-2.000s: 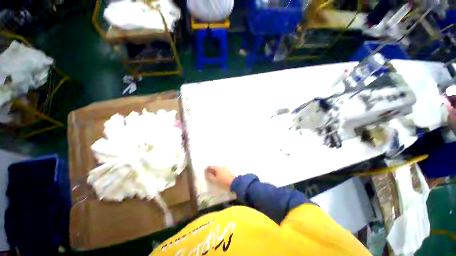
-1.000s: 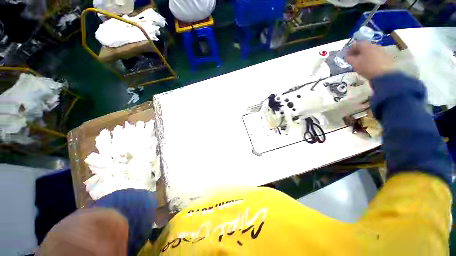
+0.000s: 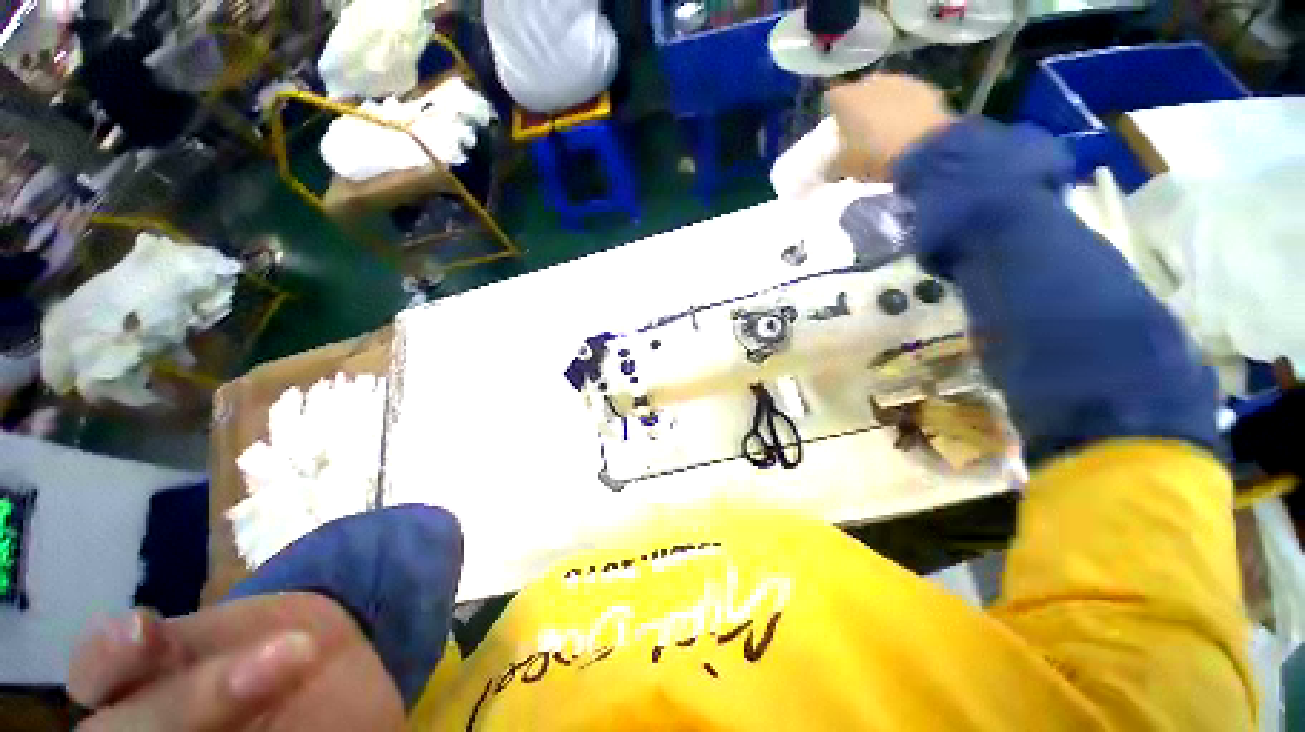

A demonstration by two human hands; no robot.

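My right hand [image 3: 890, 117] is at the back edge of the white table [image 3: 487, 343], with its fingers closed around a white thread cone [image 3: 806, 160]. The off-white sewing machine [image 3: 701, 358] lies below that arm, its needle end to the left. Black scissors [image 3: 773, 429] lie on the table in front of the machine. My left hand [image 3: 236, 665] is at the lower left, cut off by the bottom edge. Its fingers are loosely curled and nothing shows in it, but its palm is partly hidden.
White cut pieces [image 3: 294, 458] lie on cardboard [image 3: 236, 415] left of the table. A dark cone stands on a round white disc [image 3: 830, 50] at the back. Blue bins [image 3: 1131, 86] stand at the back right. A person [image 3: 551, 50] sits on a blue stool [image 3: 587, 165].
My right hand has moved from above the machine's right end to the white cone at the table's back edge and closed on it. My left hand has come up from the table to the lower left.
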